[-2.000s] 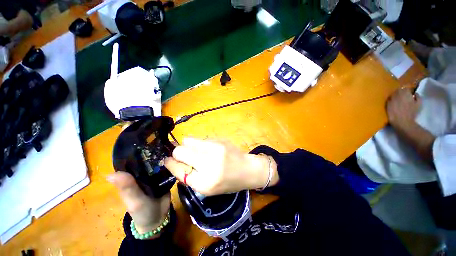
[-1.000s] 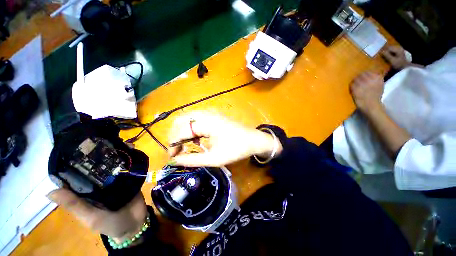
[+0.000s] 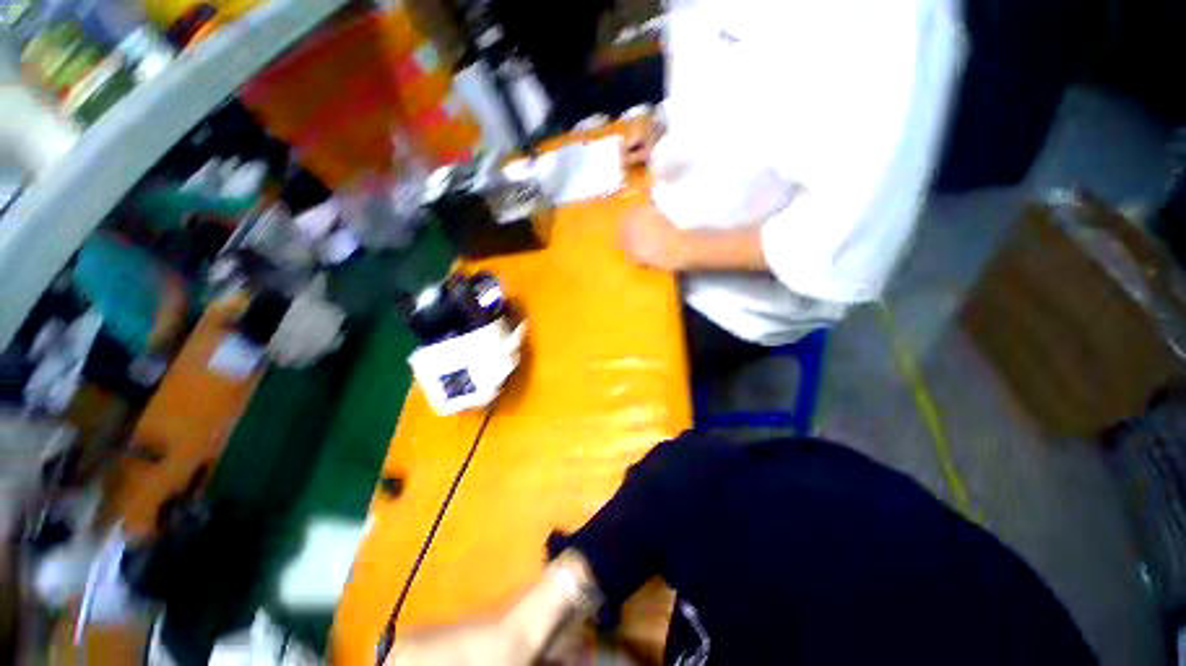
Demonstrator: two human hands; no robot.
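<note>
My right hand (image 3: 462,640) is at the bottom edge, blurred and cut off; its fingers do not show clearly. My left hand is out of the picture, and so is the black shell. A white camera unit (image 3: 466,368) with a dark square lens panel and black bracket sits on the orange tabletop, ahead of my right hand. A thin black cable (image 3: 433,536) runs from it down to near my right hand.
A person in white (image 3: 806,143) sits at the bench's right side, a hand on the tabletop (image 3: 592,338). A dark box (image 3: 501,224) stands at the far end. The green mat (image 3: 358,423) lies left. A blue stool (image 3: 804,384) and a cardboard box (image 3: 1073,319) are right.
The view has swung to the right and up. The black shell, the open camera base and my left hand have left the picture. My right hand is now at the bottom edge.
</note>
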